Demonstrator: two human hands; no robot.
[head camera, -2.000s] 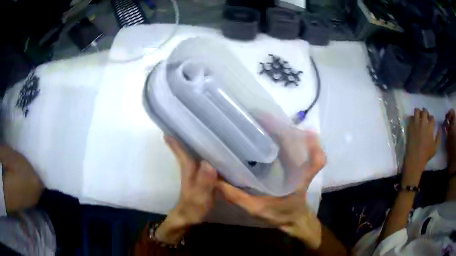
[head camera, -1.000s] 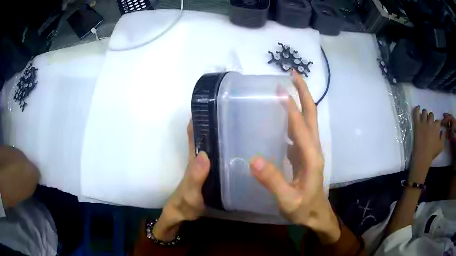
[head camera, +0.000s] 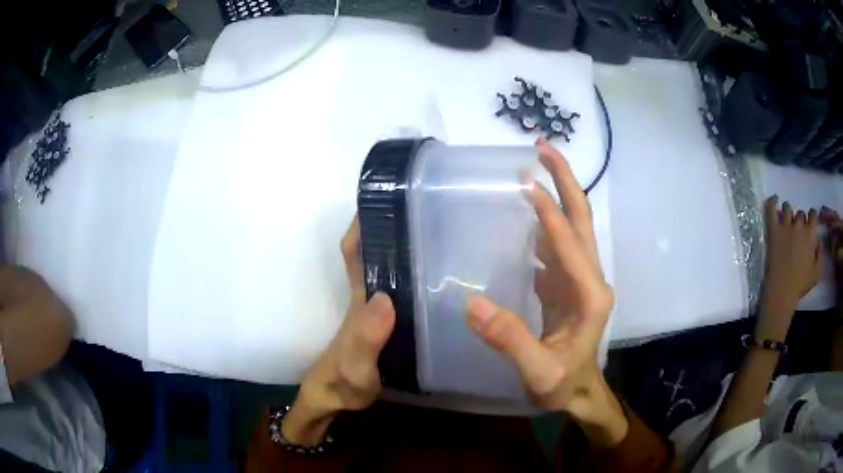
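Observation:
A clear housing (head camera: 476, 240), frosted and translucent, is held on its side above the foam sheet. A glossy black base (head camera: 386, 222) is against its left end, with no gap visible between them. My left hand (head camera: 356, 337) grips the black base, thumb on its near face and fingers behind it. My right hand (head camera: 564, 314) holds the clear housing at its right side, thumb on its face and fingers spread along its far right edge. The inside of the housing is hard to make out.
Small black brackets (head camera: 536, 109) lie beyond my right hand; another cluster (head camera: 48, 157) lies far left. A dark cable (head camera: 605, 139) curves at the right. Dark rings (head camera: 462, 23) stand at the back. A white cable (head camera: 277, 78) loops back left. Another person's hands (head camera: 790, 249) are at right.
The container was tilted with its open-looking side facing up and both hands beneath it; it has been turned on its side, black base left. Over the last second it has shifted only slightly.

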